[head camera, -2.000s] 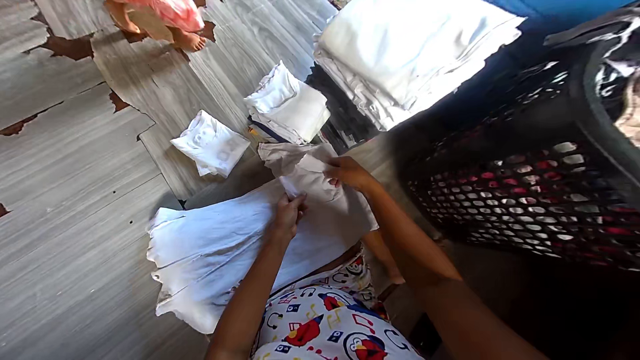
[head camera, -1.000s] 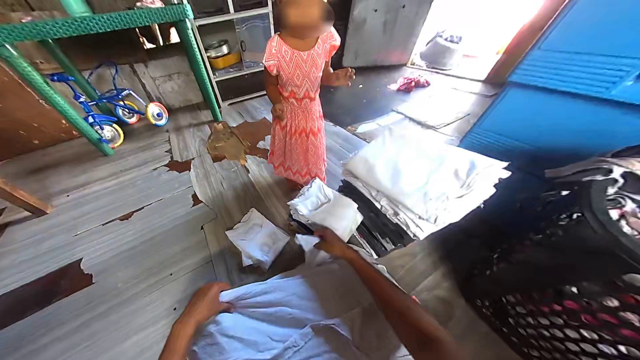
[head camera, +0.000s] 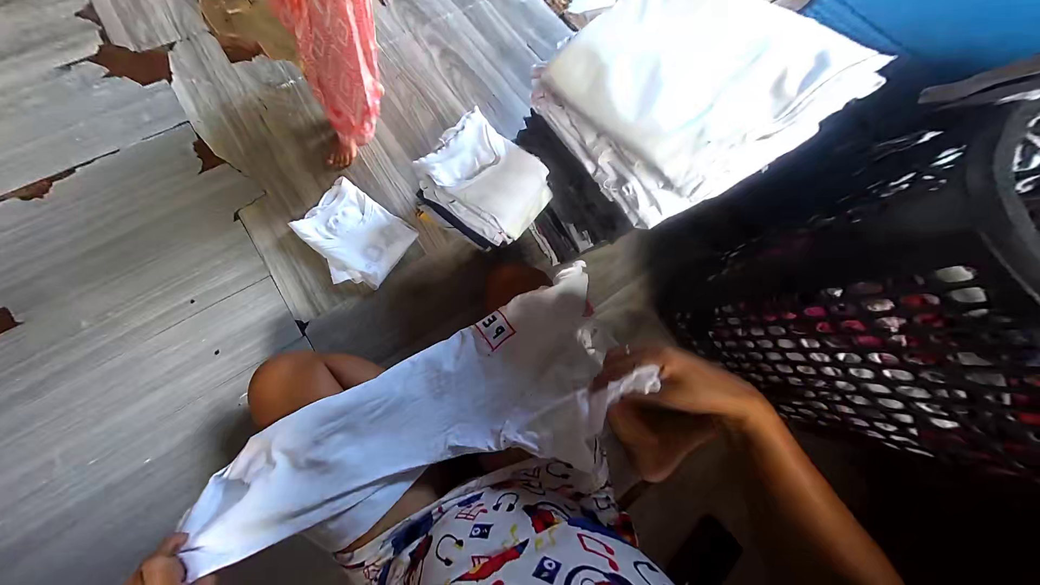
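Observation:
A white cloth garment (head camera: 406, 414) with a small red-framed print is stretched across my lap. At the lower left, my left hand (head camera: 166, 561) grips one end of it. My right hand (head camera: 674, 382) pinches the edge at the other end, to the right, partly blurred. Beyond the garment lie a single folded white cloth (head camera: 355, 234) and a small stack of folded clothes (head camera: 486, 183). Farther right stands a large pile of folded white cloths (head camera: 699, 89) on top of dark ones.
A black plastic laundry basket (head camera: 861, 341) holding clothes stands at the right. A person in a coral patterned dress (head camera: 337, 65) stands barefoot beyond the folded cloths. The plank-pattern floor (head camera: 122, 325) has torn patches. A dark flat object (head camera: 703, 552) lies near my right forearm.
The view has swung down again from the room. The garment is now stretched lengthwise between my hands, which are farther apart than two seconds ago. The person's dress shows nearer the folded cloths than two seconds ago.

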